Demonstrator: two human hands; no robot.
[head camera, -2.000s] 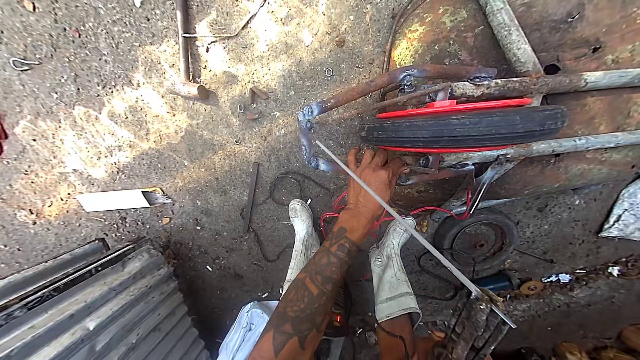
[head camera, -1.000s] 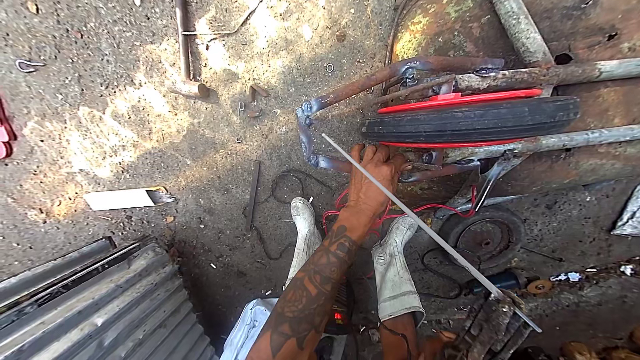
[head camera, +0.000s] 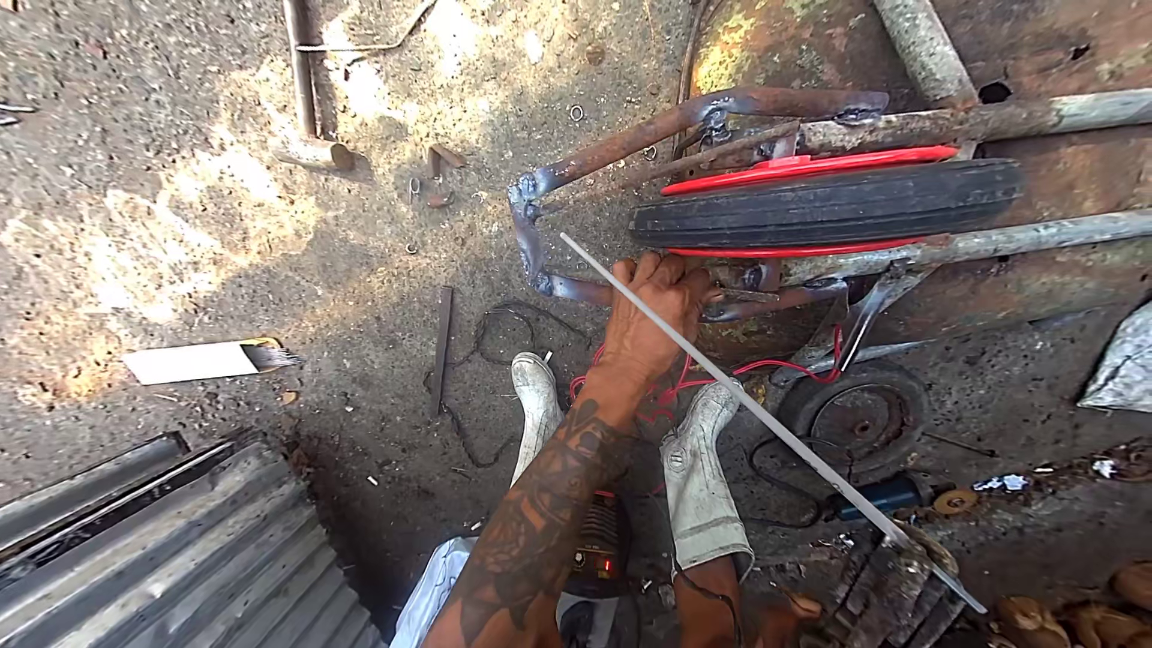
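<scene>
My left hand (head camera: 661, 288), on a tattooed forearm, is at the lower bar of a rusty welded tube frame (head camera: 621, 148), just below a black tyre (head camera: 828, 205) with a red rim (head camera: 810, 166). Its fingers are curled at the bar beside a small metal strip (head camera: 747, 295); their grip is partly hidden. A long thin grey rod (head camera: 765, 418) passes over my left wrist, with its lower part in a dark, worn clamp-like holder (head camera: 891, 585). Near the bottom edge, a blurred patch of skin may be my right hand (head camera: 787, 621); what it holds cannot be made out.
White boots (head camera: 706, 477) stand near red cable (head camera: 783, 364) and a small wheel (head camera: 855, 418). A welding machine (head camera: 594, 549) sits between the legs. Corrugated metal sheets (head camera: 180, 558) lie lower left, a packet of thin rods (head camera: 193, 362) left, a hammer (head camera: 310, 151) upper left, and an angle grinder (head camera: 877, 497) lower right.
</scene>
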